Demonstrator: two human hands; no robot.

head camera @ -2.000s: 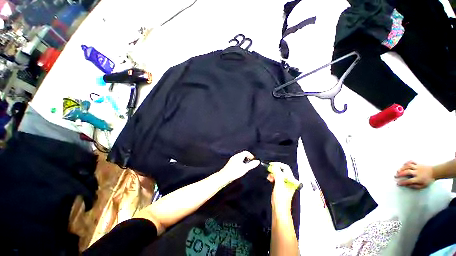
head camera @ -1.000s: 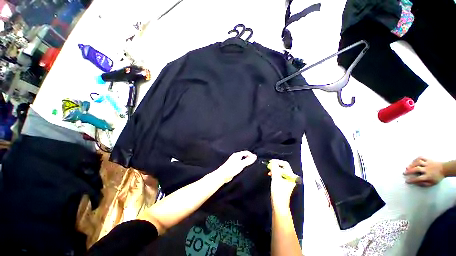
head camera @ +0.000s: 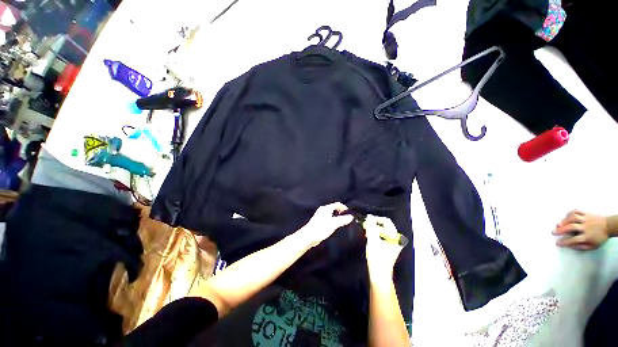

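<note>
A black long-sleeved top (head camera: 298, 129) lies flat on the white table, its lower edge gathered near my hands. My left hand (head camera: 331, 220) pinches the dark cloth at the hem. My right hand (head camera: 381, 237) is close beside it, closed around a small yellow tool (head camera: 393, 239), probably thread snips, with its dark tip at the cloth. The tool is mostly hidden by my fingers. The right sleeve's cuff (head camera: 489, 276) lies spread on the table. Dark hanger hooks (head camera: 325, 35) stick out at the neckline. A small pale label (head camera: 237, 215) shows near the hem.
A grey hanger (head camera: 457, 112) lies over the top's shoulder, a red thread cone (head camera: 543, 144) right of it. Left are a purple bottle (head camera: 129, 78), black hair dryer (head camera: 169, 99), teal tool (head camera: 122, 161), brown satin cloth (head camera: 173, 271) and dark garments (head camera: 61, 264). Another person's hand (head camera: 583, 230) rests at right.
The view has shifted slightly, so the hanger and red cone sit further right and higher. My hands stay at the hem, making small movements close together.
</note>
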